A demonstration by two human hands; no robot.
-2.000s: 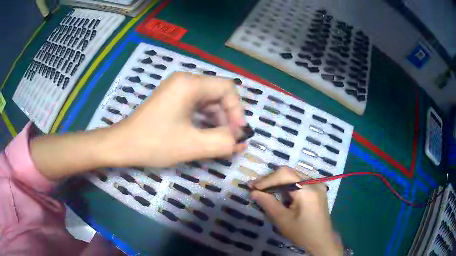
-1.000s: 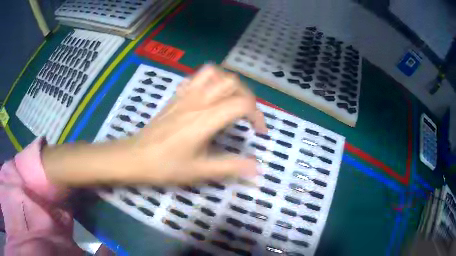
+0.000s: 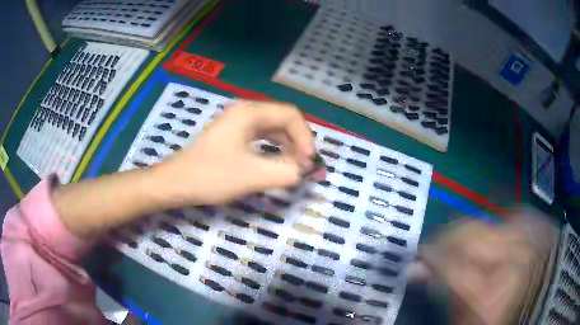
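The main foam tray [image 3: 210,251] is white, slotted and filled with rows of small dark parts, some with tan or silver portions. My left hand [image 3: 254,152] is over its upper middle, thumb and fingertips pinched on a small black part [image 3: 313,166] above the tray. The hand hides the slots under it. My right hand [image 3: 493,260] is heavily blurred at the tray's right side. A dark blur lies by its fingers over the tray's right edge; whether the hand holds anything cannot be told.
A foam tray [image 3: 296,66] with crowded dark parts lies inside red tape at upper right. Another tray [image 3: 38,149] lies inside yellow tape at left. Stacked trays [image 3: 152,35] stand at upper left, others [image 3: 566,279] at the right edge. A red label [image 3: 196,65] and a phone-like device [image 3: 542,168] also show.
My left hand was spread open over the tray one second ago and is now pinched on a part. My right hand was out of view then and now shows at the right, blurred.
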